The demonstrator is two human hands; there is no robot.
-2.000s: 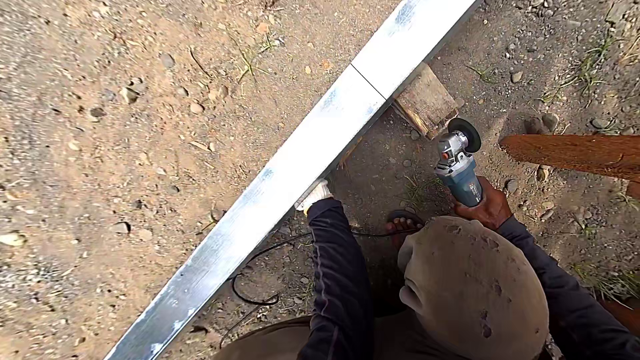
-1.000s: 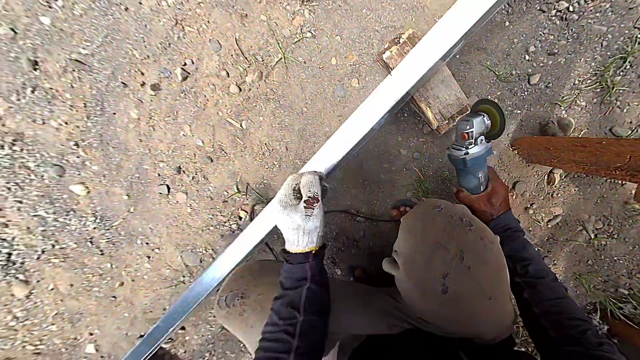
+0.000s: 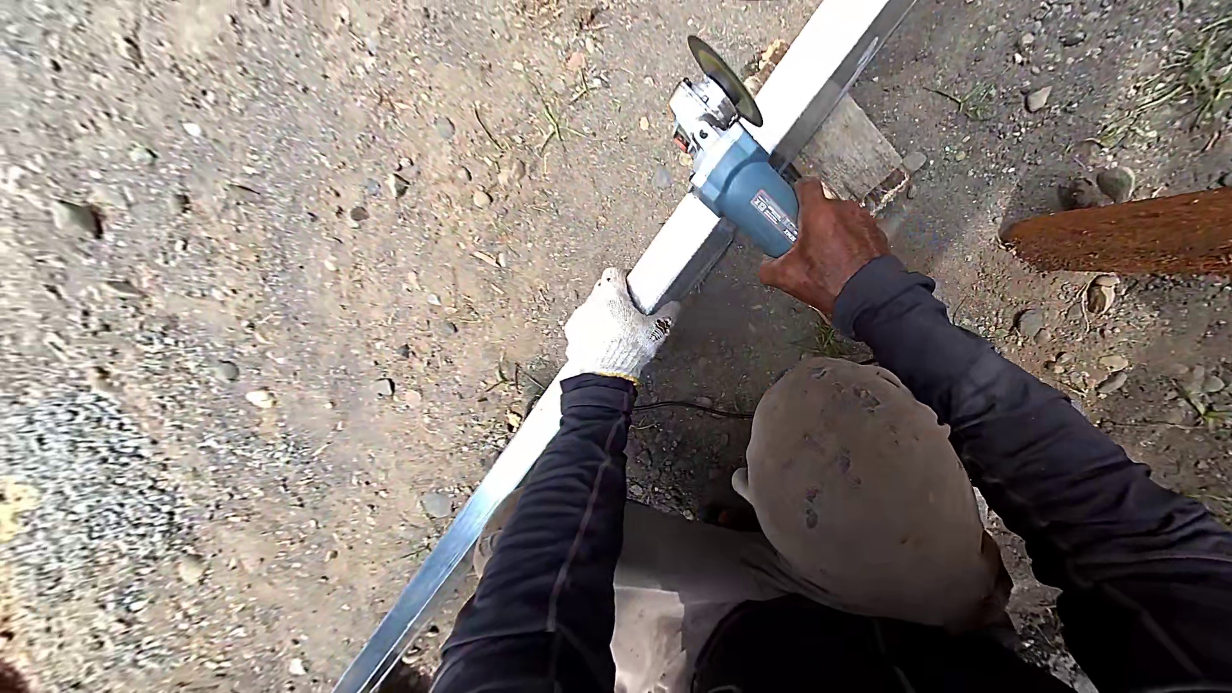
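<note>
A long metal bar with a rectangular profile runs diagonally through the head view, from bottom left to top right. My left hand, in a white knit glove with a yellow cuff edge, is wrapped over the bar near its middle. Bare, my right hand grips the body of a blue angle grinder. The grinder lies across or just over the bar, with its head on the far side. Its thin disc stands at an angle beside the bar; whether it touches or spins I cannot tell.
Under the bar lies a wooden block. A rust-brown piece juts in from the right. A dark cord crosses the ground between my left forearm and my bent knee. Gravelly soil with stones and grass tufts surrounds the bar.
My right hand has carried the grinder from beside my knee up and left to the bar. My left hand has gone from the bar's near side to on top of it, and the bar shows a narrower face.
</note>
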